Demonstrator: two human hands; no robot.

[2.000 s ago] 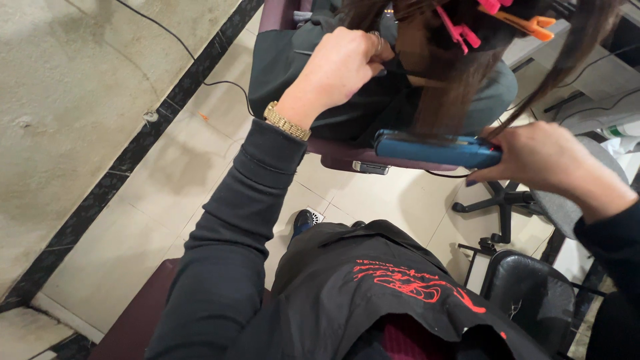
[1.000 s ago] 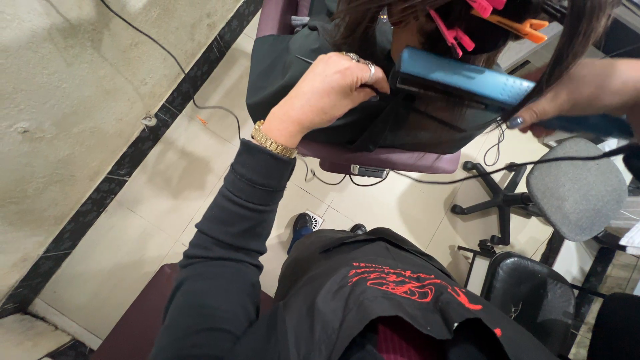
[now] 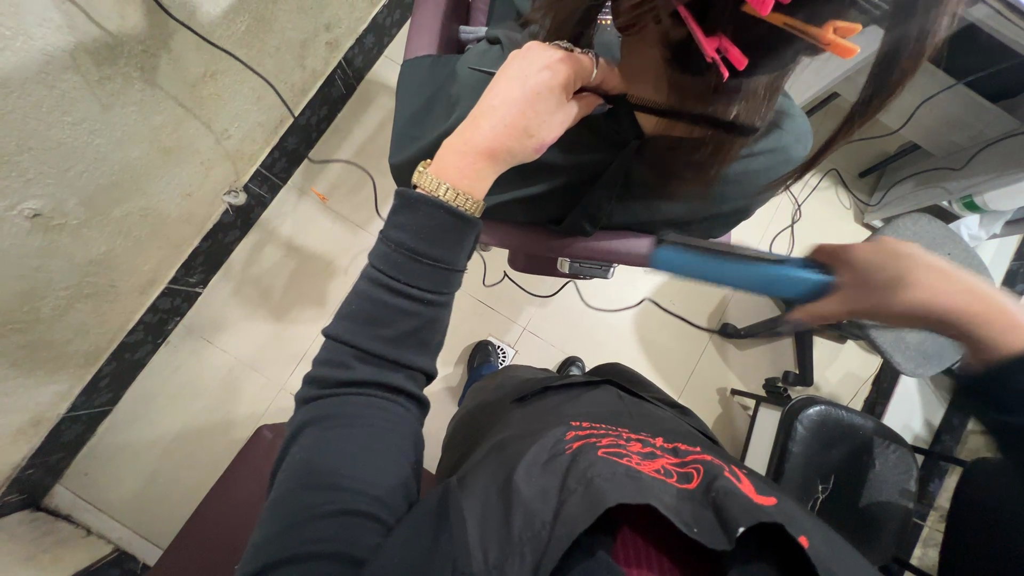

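My left hand (image 3: 538, 108) grips a black tail comb (image 3: 684, 114), whose toothed end lies against the long brown hair (image 3: 748, 100) of a seated person. A thin pointed tail sticks out behind the hand. At the right, my right hand (image 3: 888, 288), blurred, is closed on a blue flat iron (image 3: 740, 270), held below the hair over the rear edge of the chair. Pink clips (image 3: 712, 46) and an orange clip (image 3: 816, 30) hold up hair sections. A dark cape (image 3: 512, 188) covers the seated person.
The maroon salon chair (image 3: 560, 242) stands before me. A black cord (image 3: 608, 308) runs below it. A grey stool (image 3: 920, 344) and a black padded chair (image 3: 844, 464) stand at the right. A stone wall (image 3: 120, 160) is on the left, and a floor drain (image 3: 502, 352) lies near my shoe.
The flat iron was up at the hair a second ago; my right hand has brought it down, away from the hair. My left hand stays near the person's neck.
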